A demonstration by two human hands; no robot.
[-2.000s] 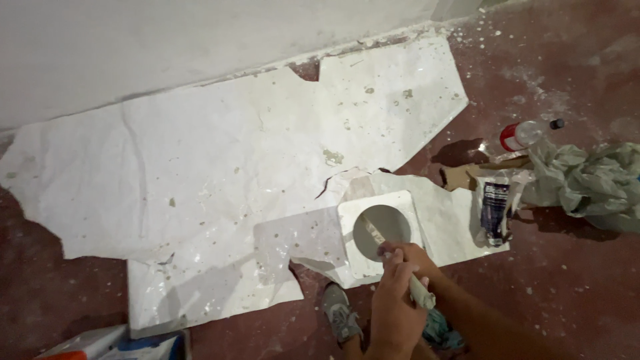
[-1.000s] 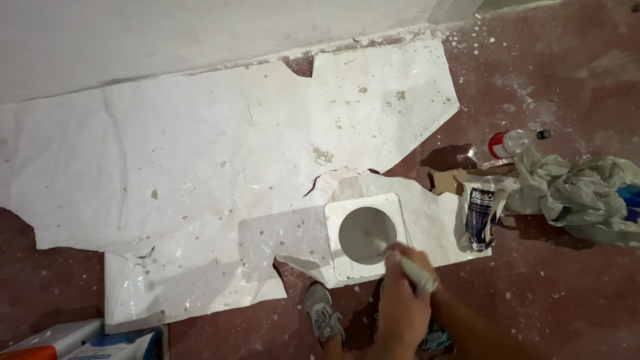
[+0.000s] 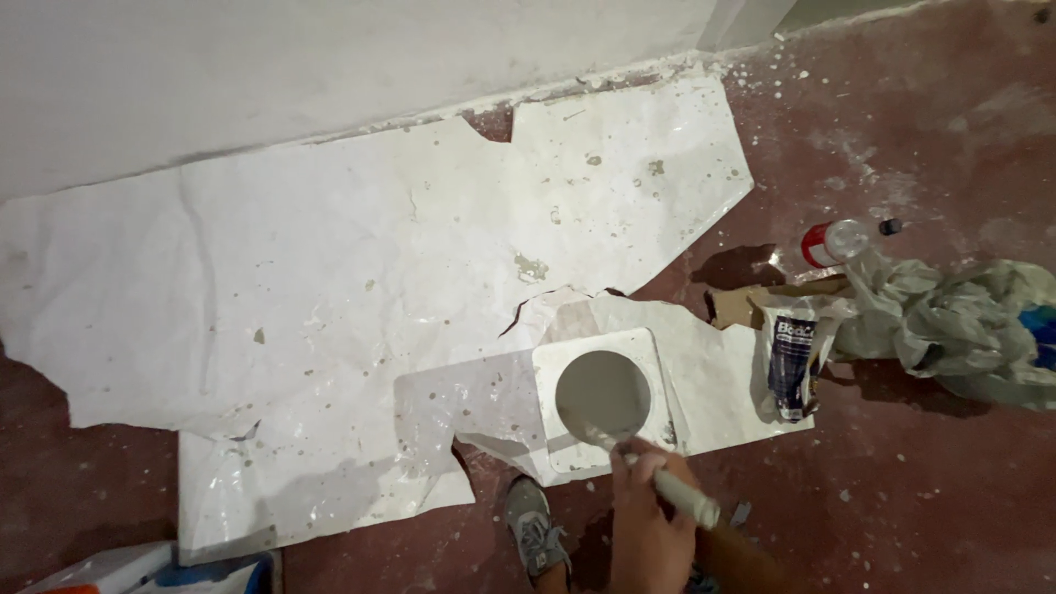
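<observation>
A white square bucket [image 3: 596, 473] with a round opening holds smooth grey-white contents. A pale-handled tool [image 3: 686, 498], perhaps a brush, slants into its near edge; its tip is blurred and partly hidden. My left hand [image 3: 652, 520], its forearm rising from the bottom edge, is closed around the tool. My right hand [image 3: 678, 469] comes from the lower right and grips the same tool, largely hidden behind the left. Under the bucket lies a spotted, torn white sheet [image 3: 330, 289]. A printed plastic packet [image 3: 792, 355] rests at the sheet's right end.
The sheet runs along a pale wall [image 3: 330, 66] on a red floor [image 3: 891, 495]. At right are a clear bottle with a red label [image 3: 833, 242], crumpled plastic bags [image 3: 957, 322] and cardboard [image 3: 736, 307]. A shoe [image 3: 532, 524] stands near the bucket; blue-and-white packaging [image 3: 206, 575] lies lower left.
The tool has moved from the middle of the bucket's opening to its near edge, and both hands have moved with it. The bucket stays in place on the sheet.
</observation>
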